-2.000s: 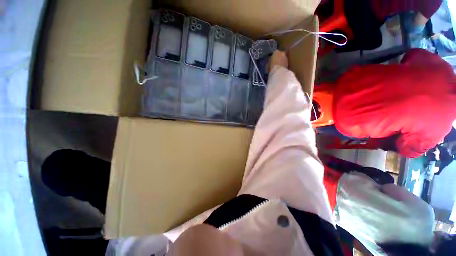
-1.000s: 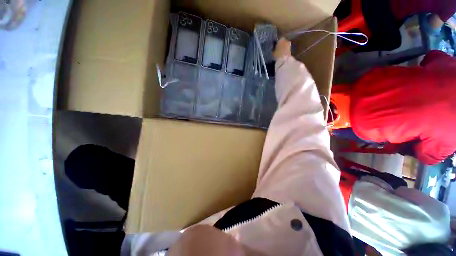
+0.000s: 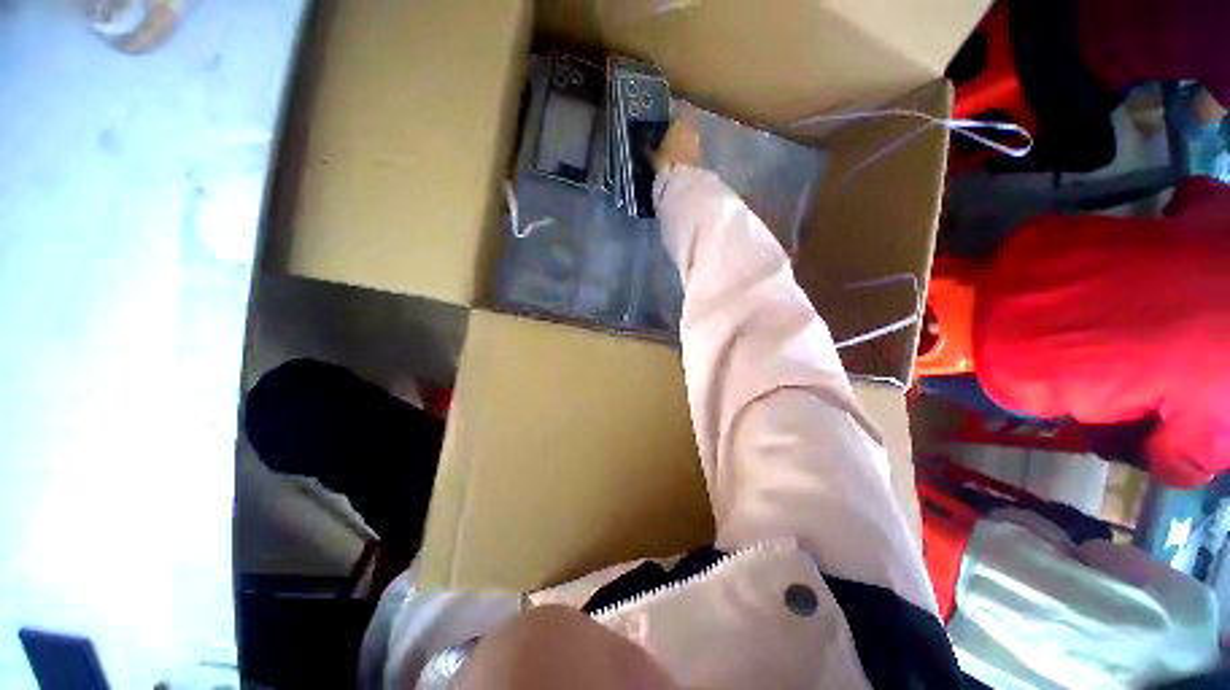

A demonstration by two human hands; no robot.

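Observation:
My right hand reaches into the open cardboard carton. Its fingers are closed around the right side of a small upright stack of black phone middle frames, with silvery rims and camera rings at the top end. Some fingers are hidden behind the stack. Another phone frame lies just left of the stack, in grey translucent packing. My left hand is not visible as a hand; a blurred skin-toned shape at the bottom edge cannot be made out.
The white tabletop runs along the left, with a dark block at its lower end and a blurred skin-toned shape at its top. White straps hang over the carton's right side. People in red and pale clothing are beyond it.
My right hand has moved left along the row, gathering frames into a stack. Fewer frames lie in the packing, and bare packing shows to the right. The view has shifted left, showing more tabletop.

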